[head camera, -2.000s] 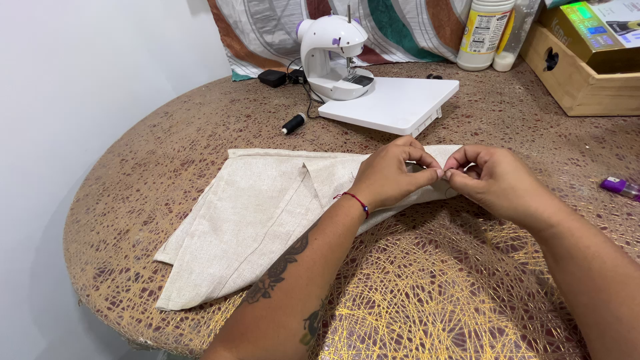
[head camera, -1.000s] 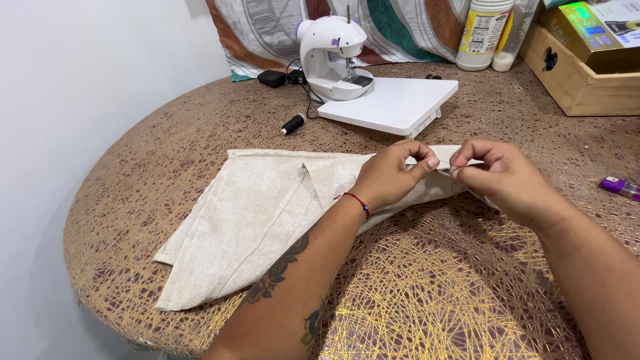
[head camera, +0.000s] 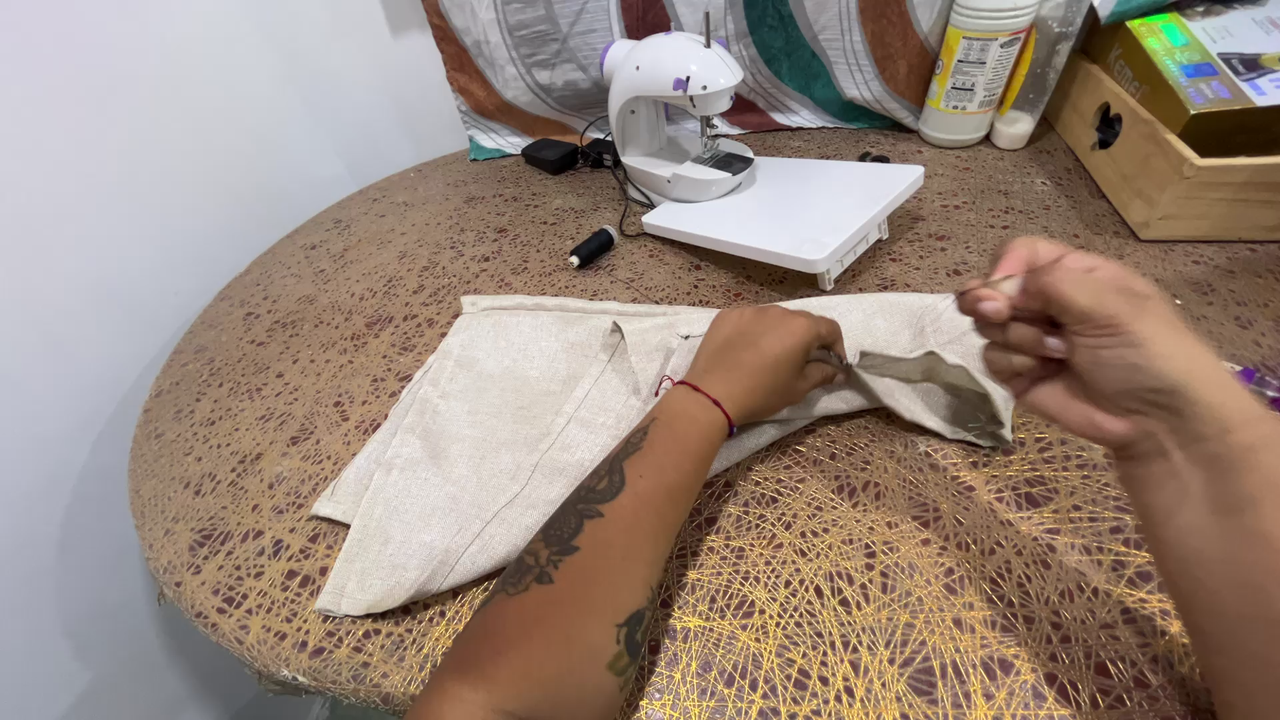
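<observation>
A beige fabric piece (head camera: 500, 400) with dark stitched lines lies folded across the table. My left hand (head camera: 775, 360) pinches its edge near the right part, where the cloth gapes and shows a darker inner side. My right hand (head camera: 1070, 330) is raised just right of the fabric, thumb and forefinger pinched together on something thin and dark, perhaps a needle or thread; it is too small to tell.
Behind the fabric stand a white mini sewing machine (head camera: 670, 110) and its white extension table (head camera: 790, 215). A black thread spool (head camera: 593, 247) lies before them. Farther right are a white bottle (head camera: 975, 75), a wooden crate (head camera: 1180, 190) and a purple object (head camera: 1255, 385).
My right hand has moved away from my left and up from the fabric edge. My left hand has lowered onto the cloth, whose right end now gapes.
</observation>
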